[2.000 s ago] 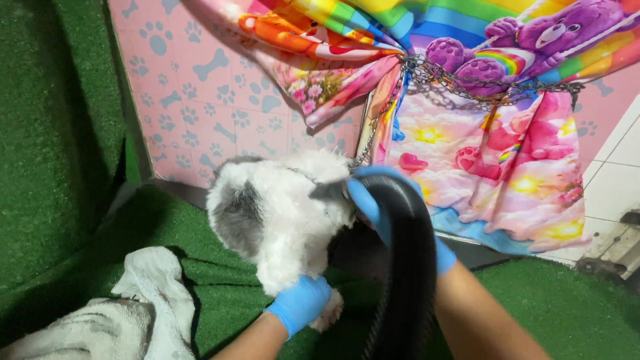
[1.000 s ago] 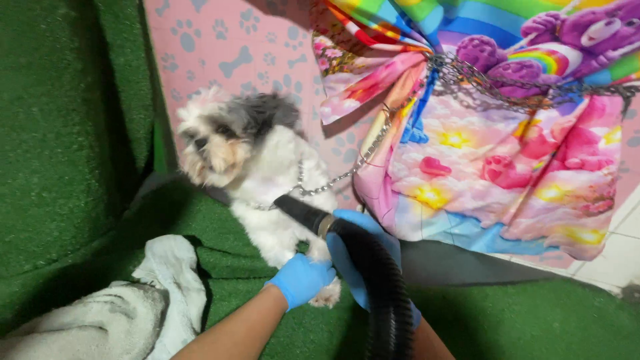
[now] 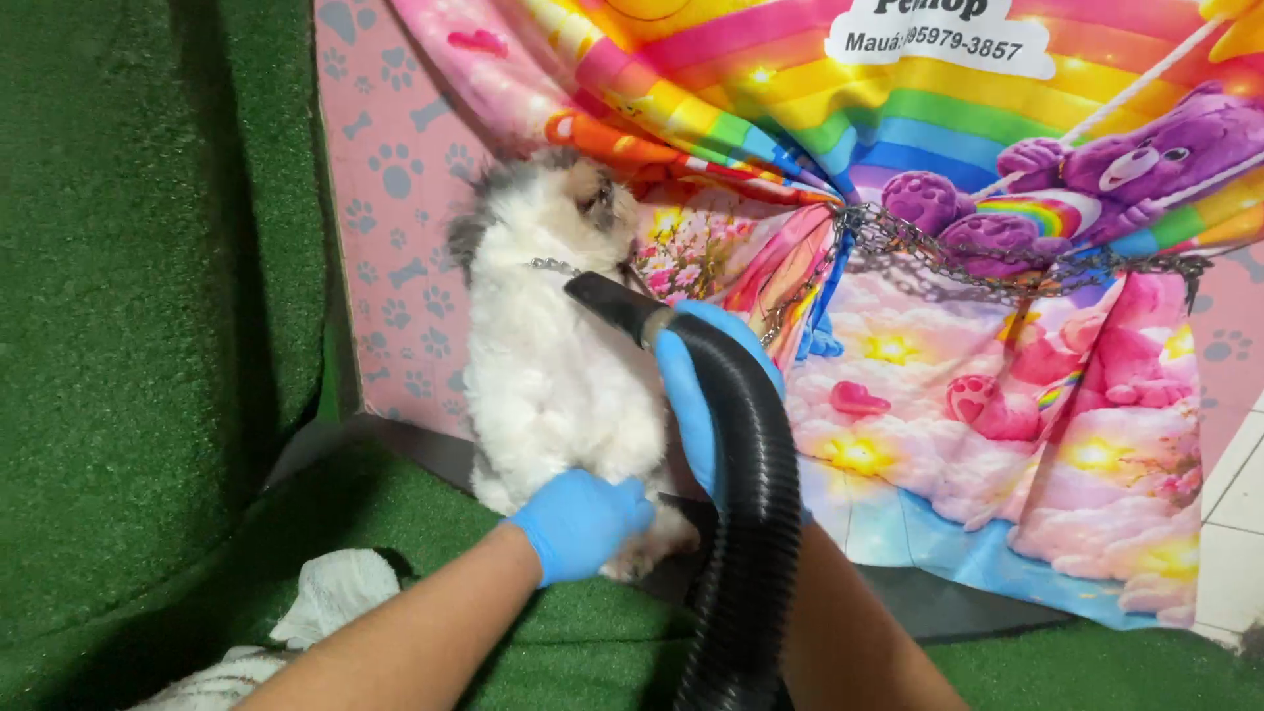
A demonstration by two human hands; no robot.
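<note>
A small white and grey long-haired dog [image 3: 573, 375] stands upright against the pink panel, its head turned right, with a metal chain [image 3: 555, 265] at its neck. My right hand [image 3: 696, 395], in a blue glove, grips the black ribbed dryer hose [image 3: 755, 474]. The hose's flat black nozzle [image 3: 612, 304] points at the dog's neck and upper chest. Low on the dog, my gloved left hand [image 3: 583, 523] is closed on its lower body or a leg; the fingers are partly hidden, so which part cannot be told.
Green artificial turf [image 3: 148, 326] covers the surface below and the left side. A light towel [image 3: 341, 592] lies at lower left. Behind the dog stands a pink paw-print panel [image 3: 395, 247]. A colourful printed cloth [image 3: 918, 395] hangs at right, gathered by a chain [image 3: 987, 259].
The dog's head, at left and facing forward a second ago, is now raised and turned right. The nozzle remains near its neck and chest. The view has shifted somewhat.
</note>
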